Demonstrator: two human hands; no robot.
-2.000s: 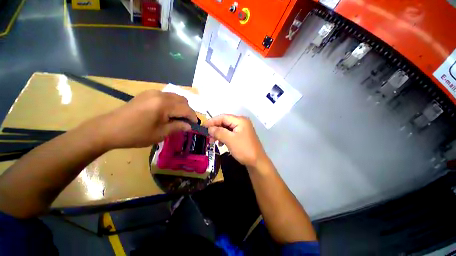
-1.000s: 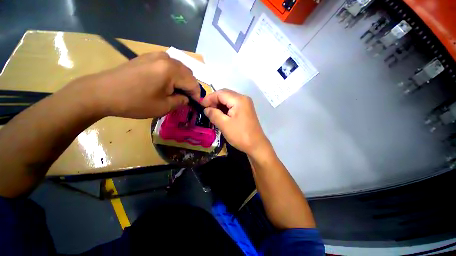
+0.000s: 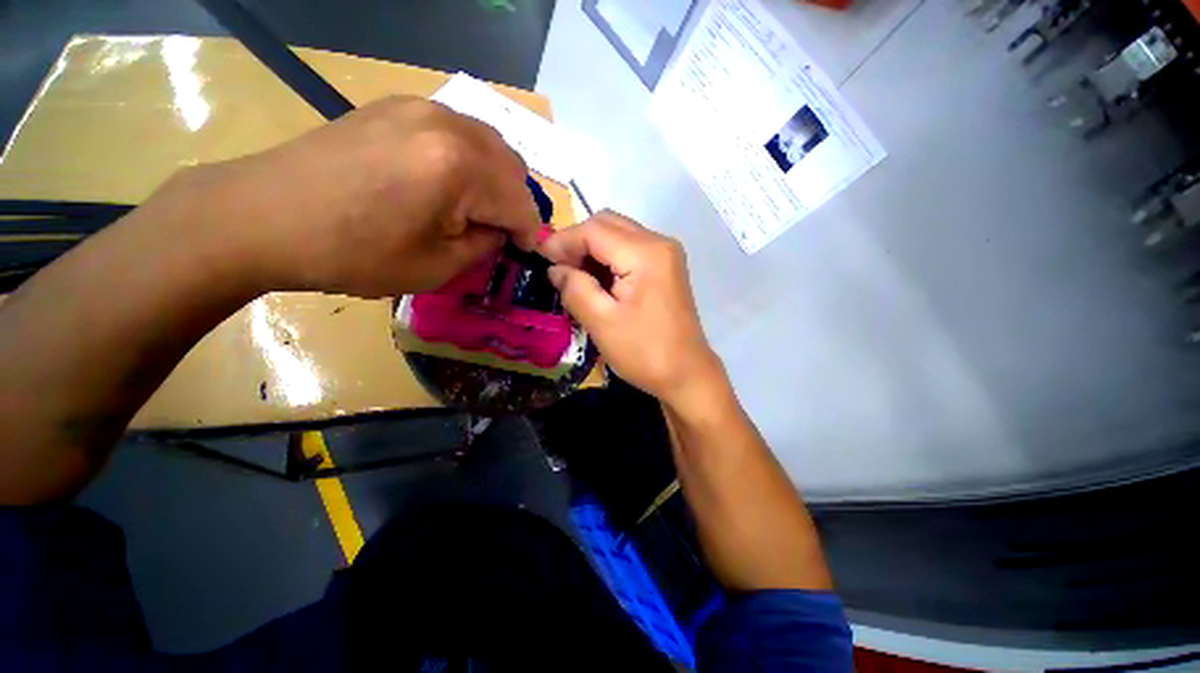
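A pink block point(image 3: 480, 322) with a dark slot sits on a pale base over a dark stained round stand point(image 3: 494, 388) at the table's corner. My left hand point(image 3: 421, 197) is over the block's back left side, fingers closed on a black strap point(image 3: 296, 72), which runs out behind the hand to the upper left. My right hand point(image 3: 629, 292) is at the block's right, thumb and forefinger pinched close to my left fingertips. The strap's end between the hands is mostly hidden, so I cannot tell whether my right fingers hold it.
Several black straps point(image 3: 53, 224) lie at the table's left. A white paper sheet point(image 3: 507, 121) lies behind the block, with dark blue cloth point(image 3: 540, 200) beside it. The white machine panel point(image 3: 921, 302) stands right, with an instruction sheet point(image 3: 763, 125) and metal clips point(image 3: 1138, 55). A blue crate point(image 3: 619, 565) is below.
The view has tilted down and moved closer to the table. Both hands stay over the pink block with fingertips close together. The black piece seen between them earlier is now mostly hidden.
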